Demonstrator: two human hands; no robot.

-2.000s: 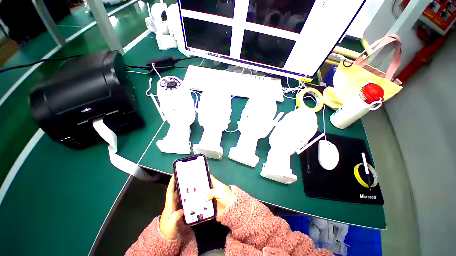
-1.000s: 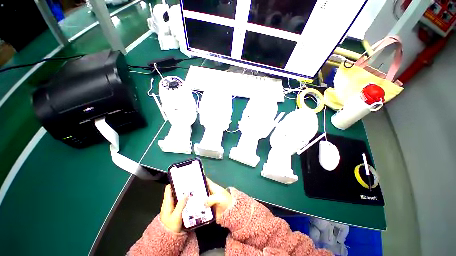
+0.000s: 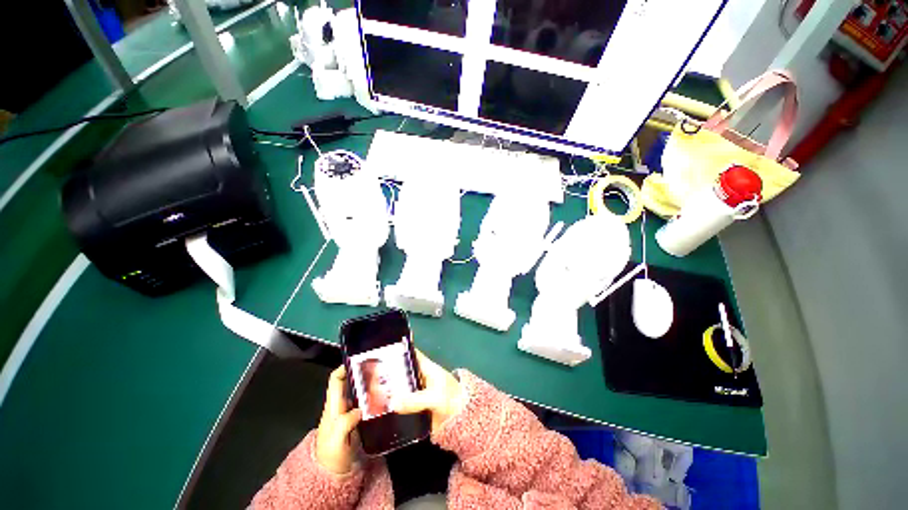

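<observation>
A smartphone (image 3: 384, 383) is held upright in both hands at the bench's front edge. Its screen shows a picture between black bands. My left hand (image 3: 340, 423) grips its left side. My right hand (image 3: 436, 390) grips its right side, with the thumb over the lower screen. Four white security cameras (image 3: 426, 239) stand in a row on the green bench just beyond the phone. The leftmost shows a dark lens ring with dots. Part of each hand is hidden behind the phone.
A black label printer (image 3: 169, 194) stands left, its white label strip (image 3: 239, 319) curling to the bench edge. A monitor (image 3: 518, 65) and keyboard (image 3: 498, 167) are behind the cameras. Right are a mouse (image 3: 653, 308) on a black pad (image 3: 637, 369), a red-capped bottle (image 3: 697, 227) and a yellow tote bag (image 3: 712, 164).
The phone screen has changed from mostly white to a picture on black. The left thumb has moved off the screen to the phone's left side. Both hands still hold the phone.
</observation>
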